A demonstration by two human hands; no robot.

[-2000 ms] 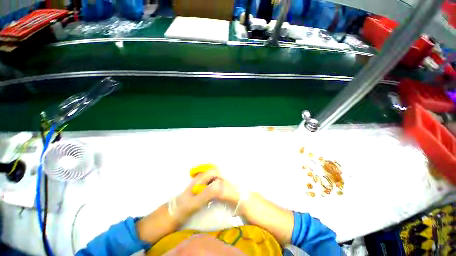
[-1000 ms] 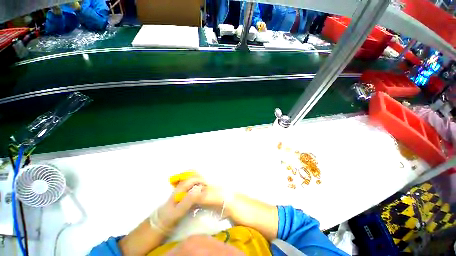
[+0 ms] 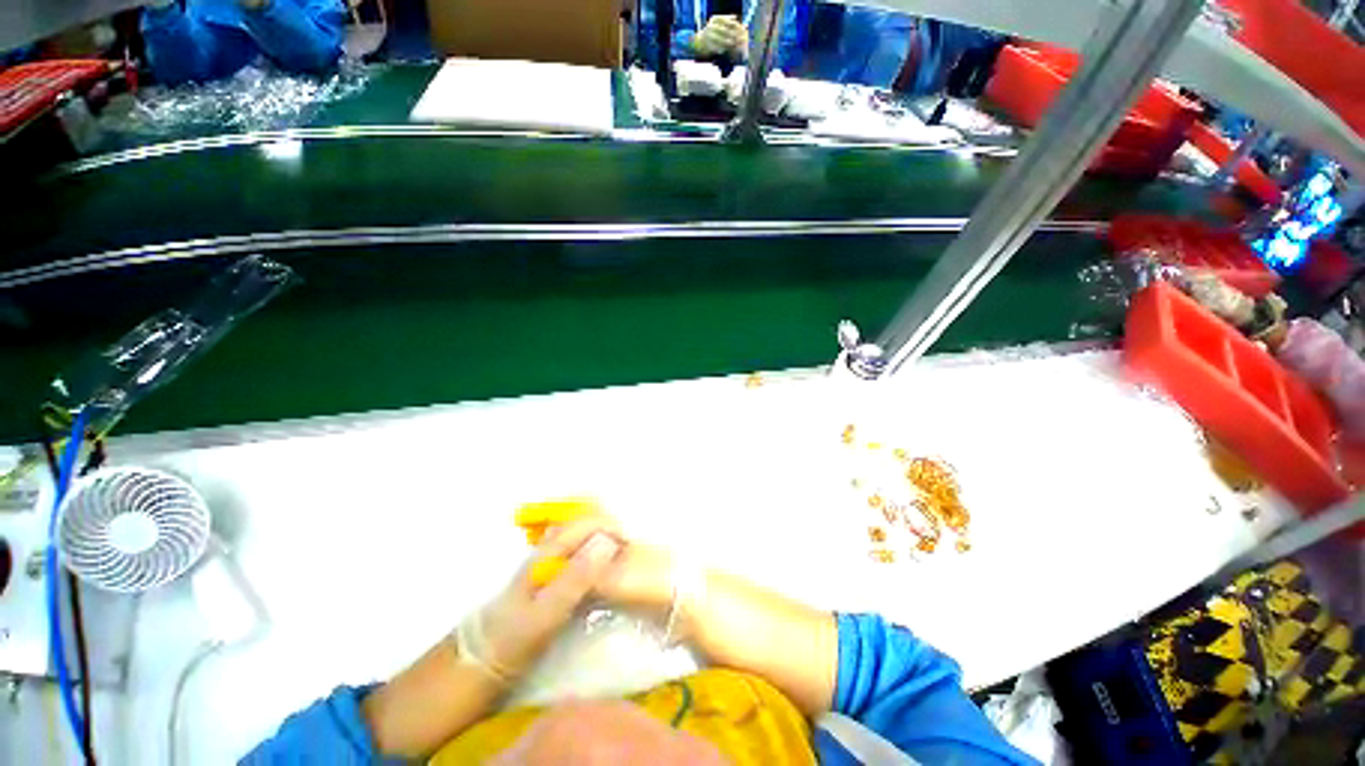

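My left hand and my right hand are pressed together above the bench, low in the centre. My left hand wraps onto the right one, its thumb on top. Yellow finger cots cover fingertips at the left side of the joined hands; I cannot tell whose fingers each covers. Thin clear gloves show at both wrists, with a pale band around the left wrist. The overlapping fingers and palms are partly hidden, so I cannot tell if anything is between them.
A white fan and blue cable stand left. Amber-orange bits lie right on the white bench. A slanted metal post and red bin are farther right. The green conveyor runs behind.
The hands stay joined throughout, with small finger shifts. The view has turned right since the oldest frame, so the fan and hands appear farther left.
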